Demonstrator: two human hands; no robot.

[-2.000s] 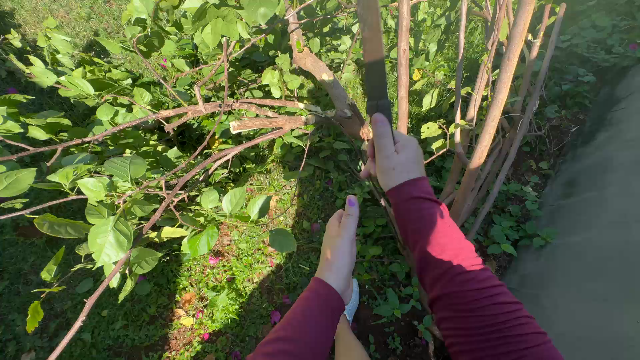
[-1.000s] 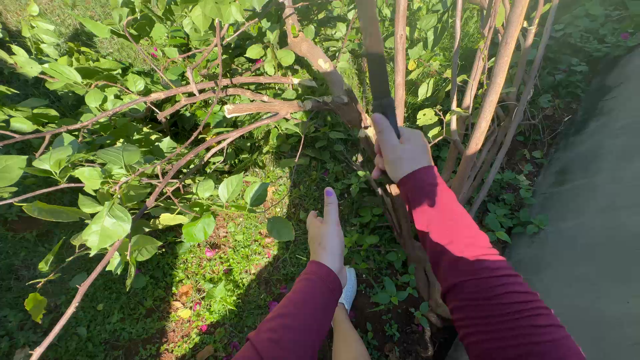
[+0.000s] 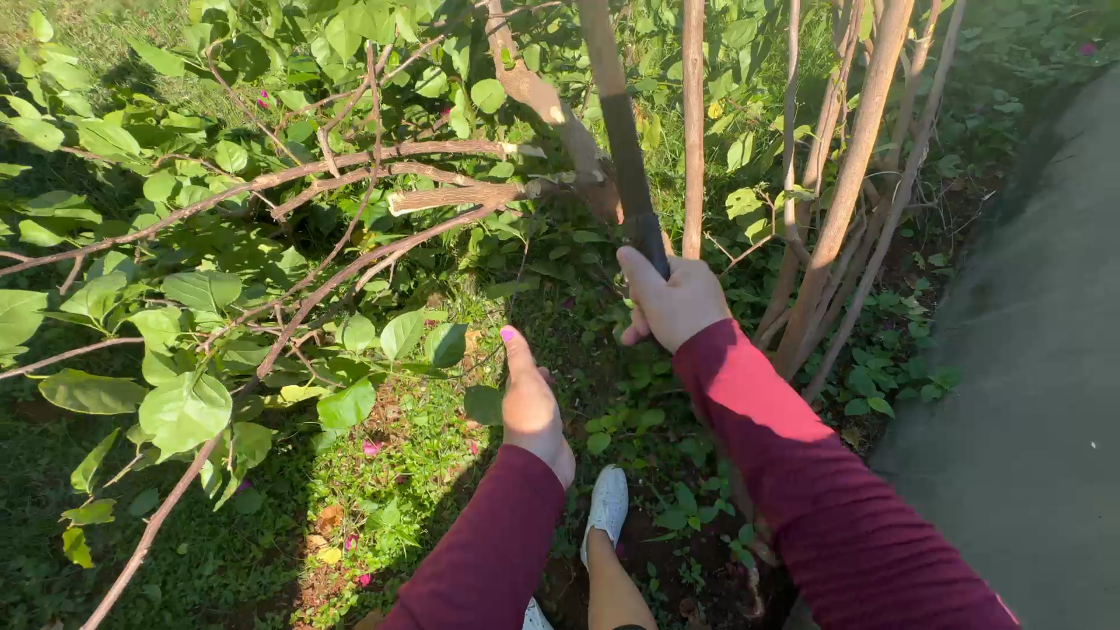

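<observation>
My right hand (image 3: 672,296) is closed round the dark handle of a long blade (image 3: 619,114), which points up and away and looks like a machete or a saw; which one I cannot tell. The blade passes close beside a thick, light brown branch (image 3: 547,103) of a shrub. Lower and to the left, my left hand (image 3: 532,407) is held upright with the thumb raised. Nothing shows in it, though its palm is partly hidden. Left of the blade, a short cut stub (image 3: 451,198) with a pale end lies among thinner leafy branches (image 3: 332,162).
Several upright stems (image 3: 844,192) rise at the right, beside a grey-green surface (image 3: 1015,350). Leafy branches spread across the left side. Below are low plants, grass and fallen pink petals, with my white shoe (image 3: 608,500) on the ground.
The blade remains in my right hand, close by the thick branch. My left hand stays low and raised, without a plain change of hold. The view has shifted slightly.
</observation>
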